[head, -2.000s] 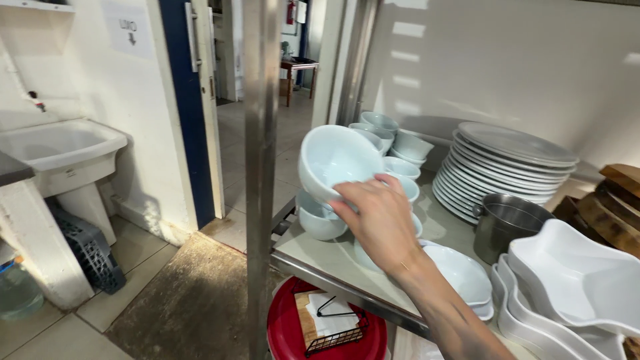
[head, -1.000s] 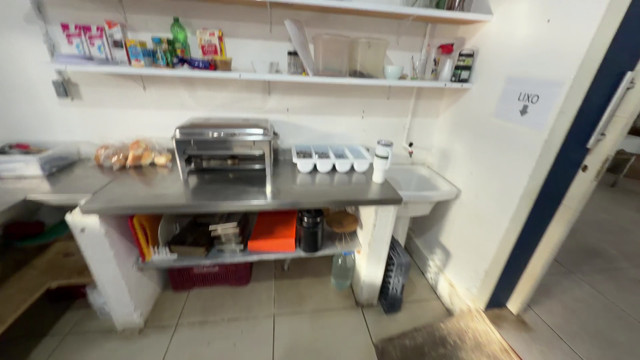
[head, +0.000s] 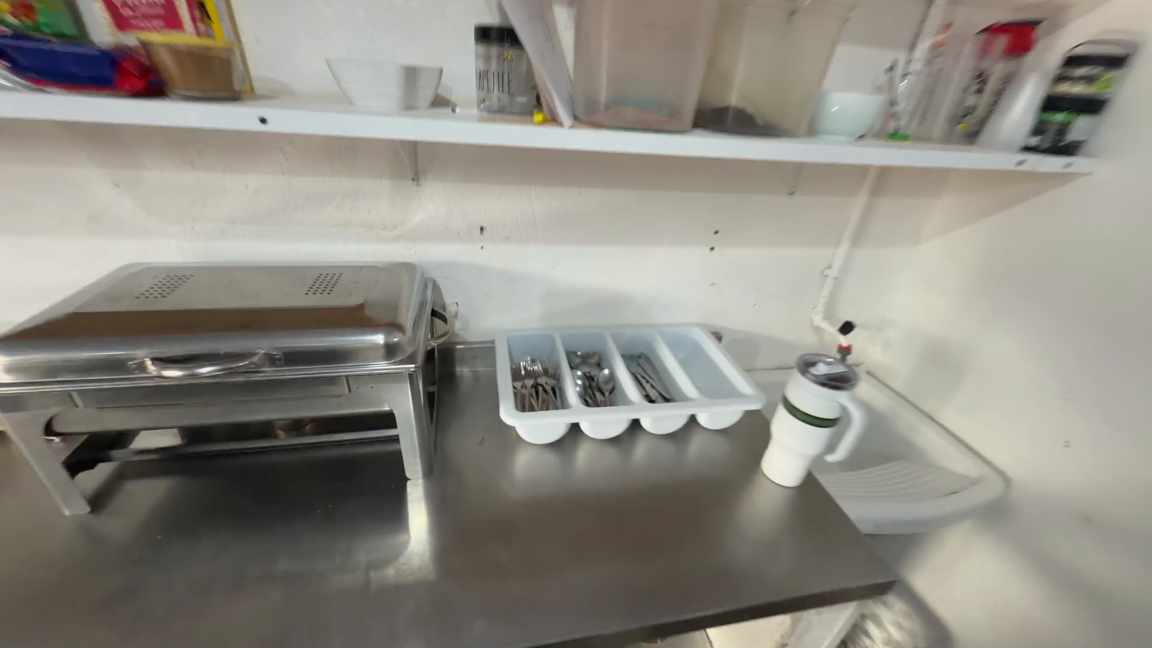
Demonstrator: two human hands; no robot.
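Neither my left hand nor my right hand shows in the head view. In the middle, a white plastic cutlery tray (head: 549, 417) rests on the stainless steel counter (head: 576, 540). Forks (head: 535, 385) lie in its left compartment, spoons (head: 592, 378) in the one beside it and what look like knives (head: 648, 378) in the third; no cutlery shows in the right one. A white travel mug (head: 801, 432) with a handle, a dark green band and a clear lid stands upright at the counter's right edge. At the left stands a stainless steel chafing dish (head: 225, 342), its lid down.
A white wall shelf (head: 540, 133) above carries a white bowl (head: 387, 85), a dark-lidded jar (head: 504, 72), clear plastic containers (head: 643, 63), a pale cup (head: 849, 115) and packages. Right of the counter is a white laundry sink (head: 909, 486), with a tap (head: 844, 337) above it.
The view has swung from the dish rack to the counter and come nearer it. Two seconds ago one of my hands held a white bowl at the rack; no hand shows now.
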